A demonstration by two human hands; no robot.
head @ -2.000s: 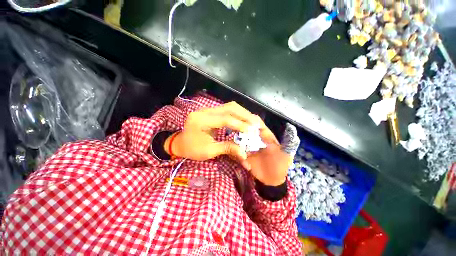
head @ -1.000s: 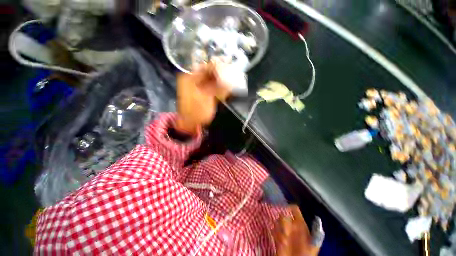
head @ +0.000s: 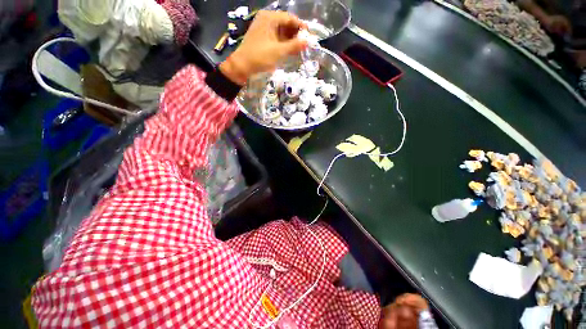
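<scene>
My left hand is raised over the steel bowl at the top centre. Its fingertips are closed on a white part, partly hidden by the fingers. The bowl holds a heap of white parts with some dark slots. My right hand is low, near the bench edge, and cut off by the bottom of the picture. A speckled finger cover shows at its fingers. Whether it holds anything cannot be seen.
A second steel bowl stands behind the first. A phone with a white cable lies beside them. A squeeze bottle, white paper and orange-and-white parts lie at the right. A lined black tote is beside me.
My hands have parted from over my lap. My left hand has moved up to the bowl and my right hand sits low at the bottom edge. The view has swung left.
</scene>
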